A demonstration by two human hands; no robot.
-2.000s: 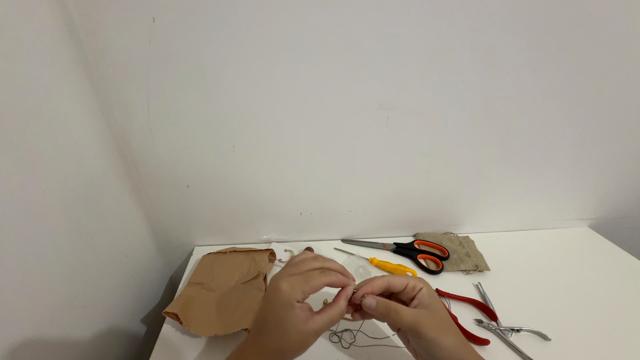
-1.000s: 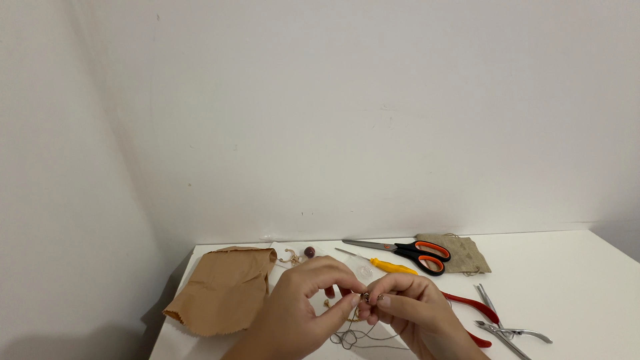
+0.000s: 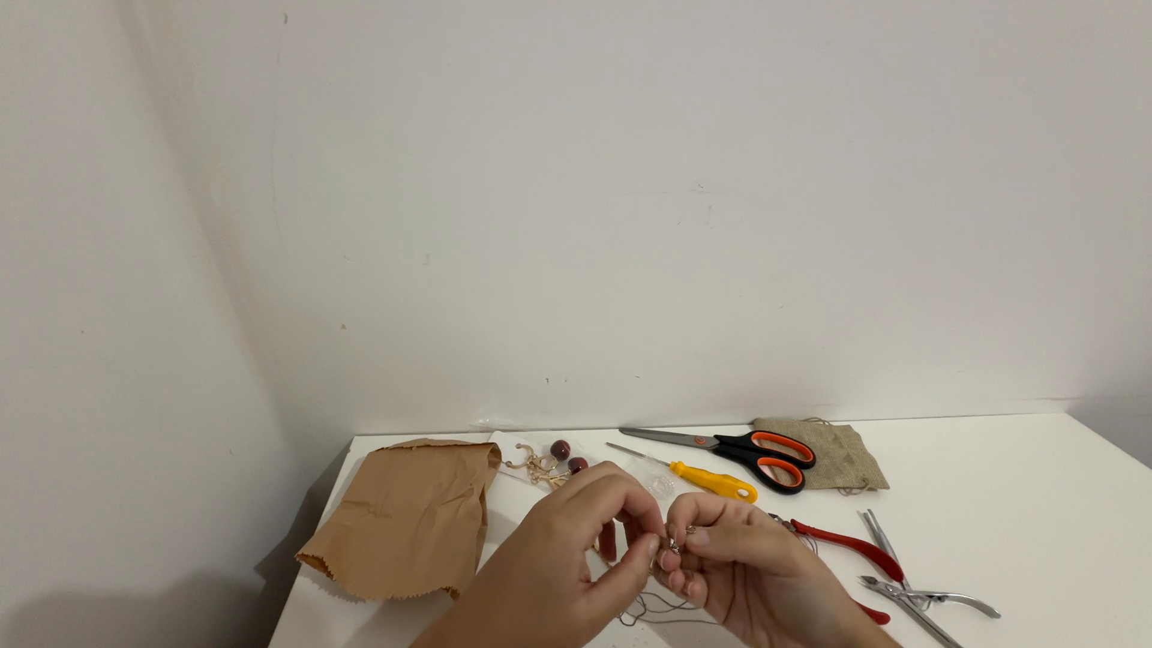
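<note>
My left hand [image 3: 589,549] and my right hand [image 3: 751,562] meet fingertip to fingertip over the table's front part. Between them they pinch a small silvery metal piece [image 3: 675,545], too small to name surely. Thin grey cord [image 3: 661,612] lies in loose loops beneath the hands. Behind my left hand are dark red round beads [image 3: 561,449] and gold-coloured metal findings [image 3: 538,463] on a clear bag. A yellow-handled small tool with a thin metal shaft [image 3: 715,481] lies just behind my right hand. Part of a reddish-brown item shows behind my left fingers.
A crumpled brown paper bag [image 3: 405,522] lies left. Scissors with black and orange handles [image 3: 760,457] rest against a burlap pouch [image 3: 832,454] at the back. At right are red-handled pliers [image 3: 846,546], metal cuticle nippers [image 3: 927,598] and metal tweezers [image 3: 886,544]. A wall stands behind the white table [image 3: 1017,486].
My hands stay together while their fingers shift around the small metal piece. My right hand has turned so that more of its palm side and fingertips show. The dark red beads are more exposed.
</note>
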